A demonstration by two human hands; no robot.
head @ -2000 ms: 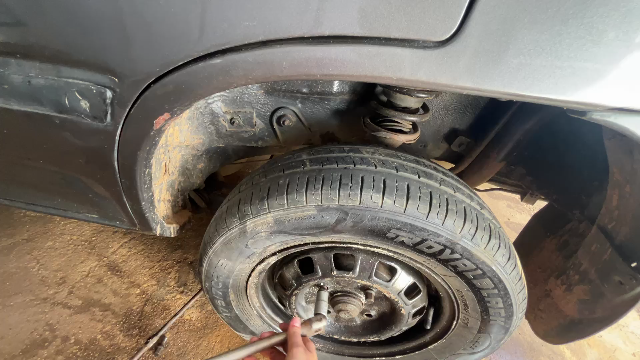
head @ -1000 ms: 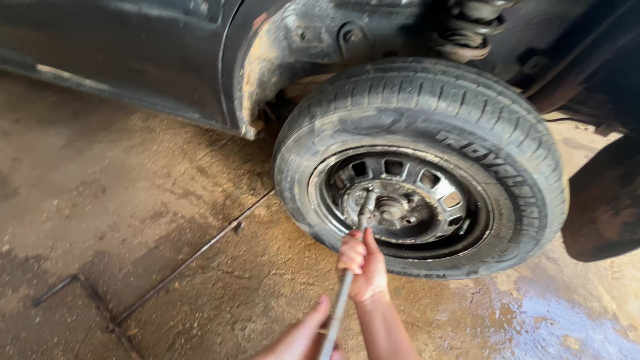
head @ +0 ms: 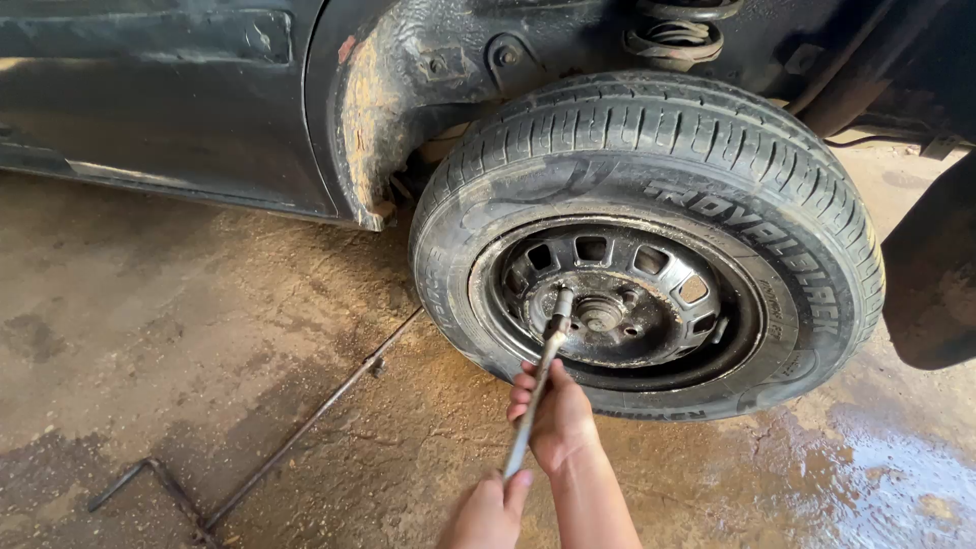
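Note:
A long metal socket wrench (head: 533,408) slants up from the bottom of the view, its socket (head: 563,301) at the left side of the steel wheel's hub, over a lug position. My right hand (head: 555,418) is closed round the handle just below the wrench head. Lower down, my left hand (head: 488,509) grips the same handle; it is slightly blurred and partly cut off by the bottom edge. The tyre (head: 656,145) stands upright in the wheel arch around the black steel wheel rim (head: 751,335). Whether the socket sits on a nut cannot be told.
A thin metal rod with a bent crank handle (head: 305,427) lies on the wet, dirty concrete floor, running to the tyre's left side. The dark car body (head: 168,99) and rusty wheel arch (head: 366,130) are at upper left, a coil spring (head: 675,42) above, a mudflap (head: 934,267) at right.
Two seconds ago only one hand showed at the wrench; now both hands hold it. Since one second ago, the left hand has closed on the handle. The view has shifted.

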